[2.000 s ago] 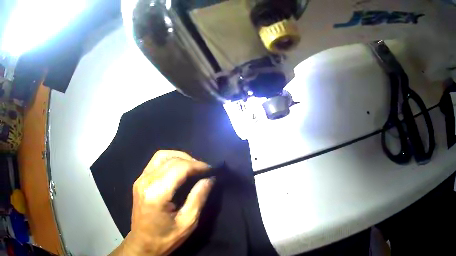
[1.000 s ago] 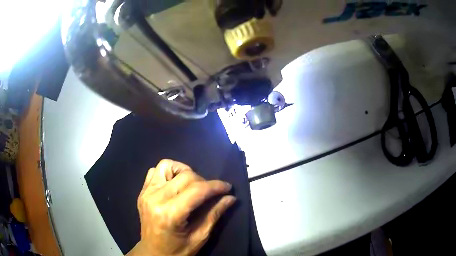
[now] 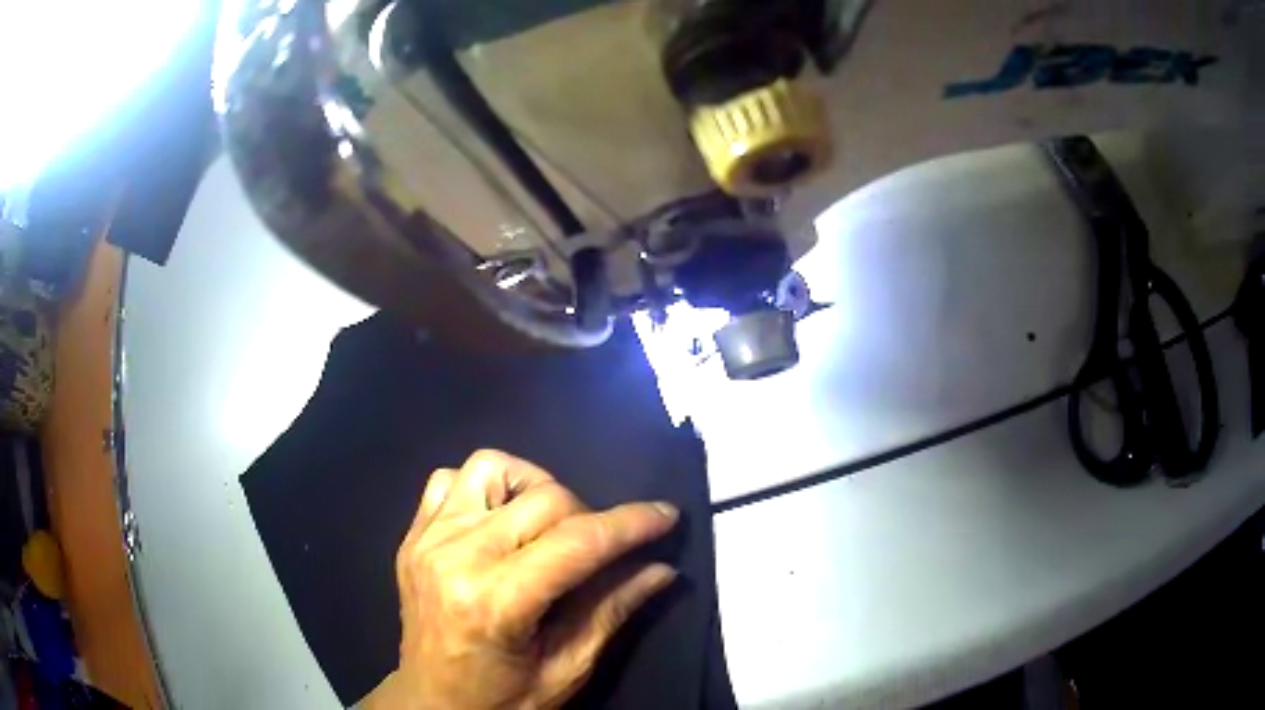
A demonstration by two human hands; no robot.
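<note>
A dark cloth panel (image 3: 458, 395) lies flat on the white table, its upper end running under the head of the sewing machine (image 3: 416, 153). My left hand (image 3: 534, 583) comes in from the bottom, back of the hand up, and holds the cloth down near its right edge. Its index finger and thumb are at that edge, a little apart, and the other fingers are curled. The needle area (image 3: 645, 312) is in bright glare, and the presser foot cannot be made out. My right hand is not in view.
Black-handled shears (image 3: 1135, 333) lie at the right, beside a dark seam in the table. A yellow knob (image 3: 760, 135) and grey cylinder (image 3: 758, 344) are on the machine. An orange-brown board (image 3: 86, 486) edges the left side.
My left hand has slid right and slightly down to the cloth's right edge, its thumb and index finger further apart. The camera view has shifted, so the machine head sits further left and lower.
</note>
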